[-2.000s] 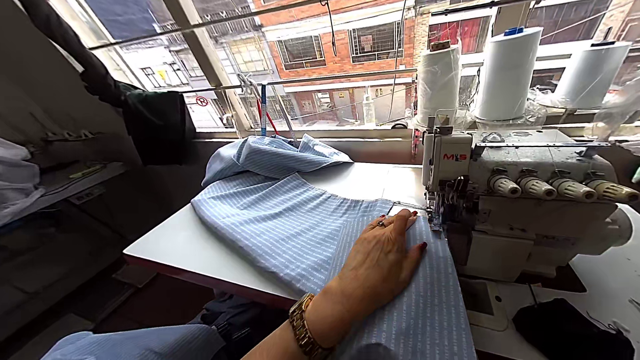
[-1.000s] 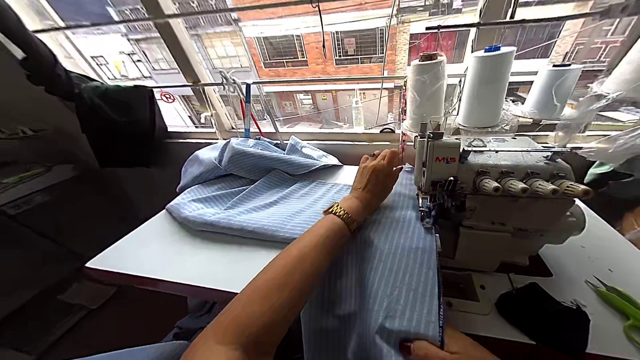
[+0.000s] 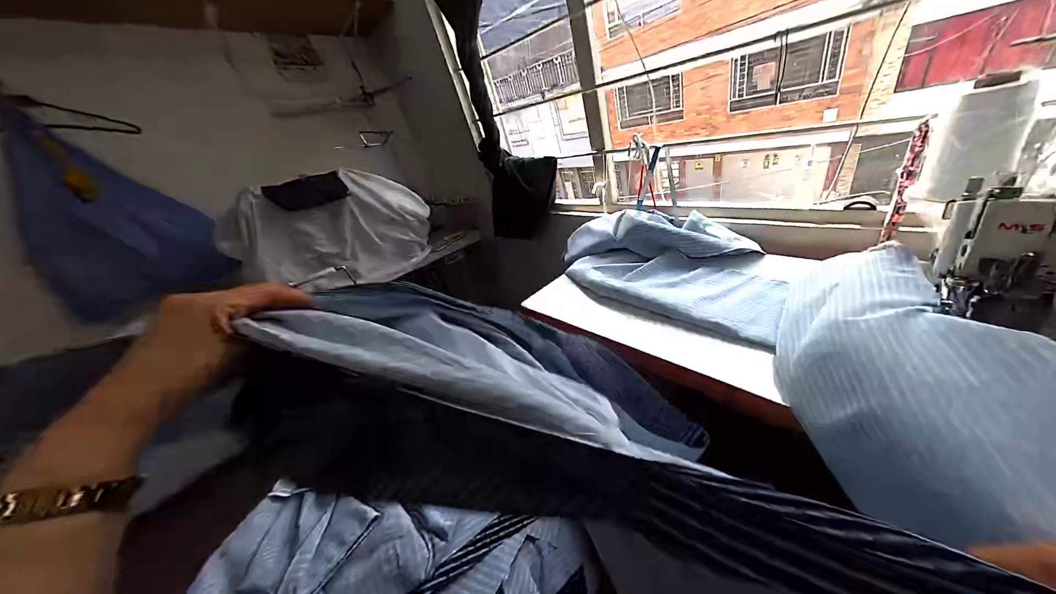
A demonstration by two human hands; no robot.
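Note:
My left hand (image 3: 219,322), with a gold watch on its wrist, grips the edge of a dark navy garment with a pale blue lining (image 3: 462,379) at the left. The dark cloth (image 3: 511,462) stretches down to the lower right corner. There only a sliver of my right hand (image 3: 1019,559) shows at the frame's edge, beside the dark cloth; its fingers are hidden. Light blue striped fabric (image 3: 899,371) drapes off the table near the serger (image 3: 1002,239), and more of it lies folded (image 3: 676,264) on the white tabletop.
The white table's corner (image 3: 561,305) juts out at the centre. Below the dark cloth lies a pile of blue striped pieces (image 3: 396,544). A white covered bulk (image 3: 355,223) stands by the wall, with a blue garment (image 3: 91,223) hanging at the left. Thread cones (image 3: 978,132) stand behind the serger.
The view has swung left. My left hand has left the striped fabric by the serger and now holds the dark garment. The striped fabric's near part now bunches and hangs over the table edge.

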